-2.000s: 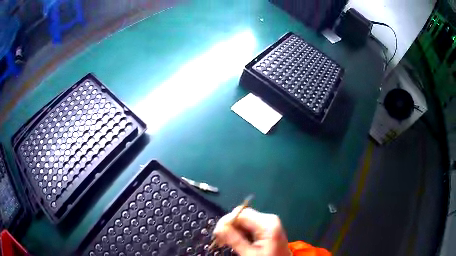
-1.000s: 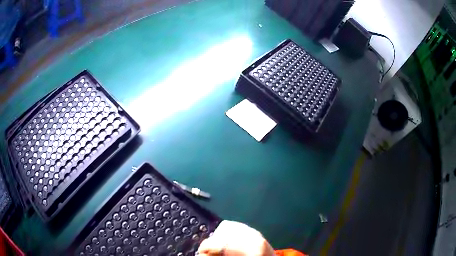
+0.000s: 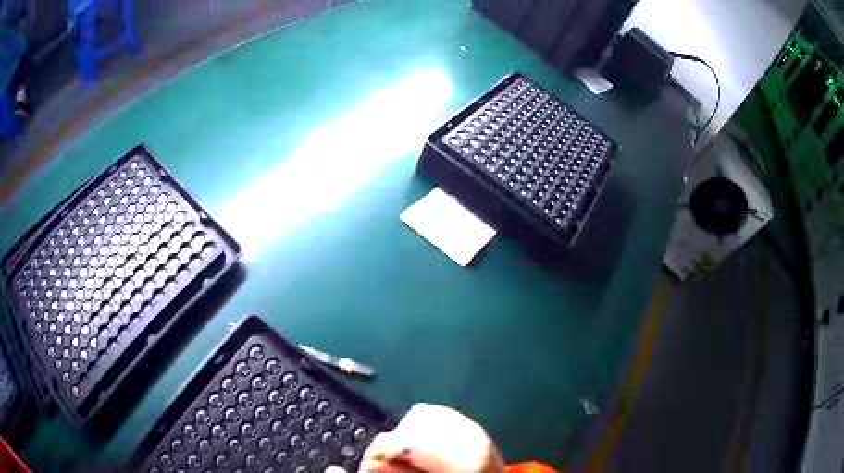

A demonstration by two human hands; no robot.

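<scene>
A black component tray (image 3: 245,420) with rows of round pockets lies at the bottom, cut off by the lower edge. Small round parts with shiny rings sit in its pockets. My right hand (image 3: 433,443) is over its right side, with fingers curled and pinched, cut off by the bottom edge. The thin brown stick seen in it earlier is hidden behind the hand now. A pale fingertip-like patch shows at the bottom edge left of the hand; whose finger it is I cannot tell. My left hand is not otherwise seen. A slim silver-white tool (image 3: 337,361) lies beyond the tray.
Another filled tray (image 3: 116,268) lies askew on a tray at the left. A tray stack (image 3: 527,152) stands at the right beside a white paper slip (image 3: 449,226). A taller black stack (image 3: 560,28), a black box (image 3: 639,60) and a red edge (image 3: 11,460) also show.
The view has shifted, so the bench things sit further left. My right hand has moved slightly left and lower, and the brown stick has gone out of sight behind it.
</scene>
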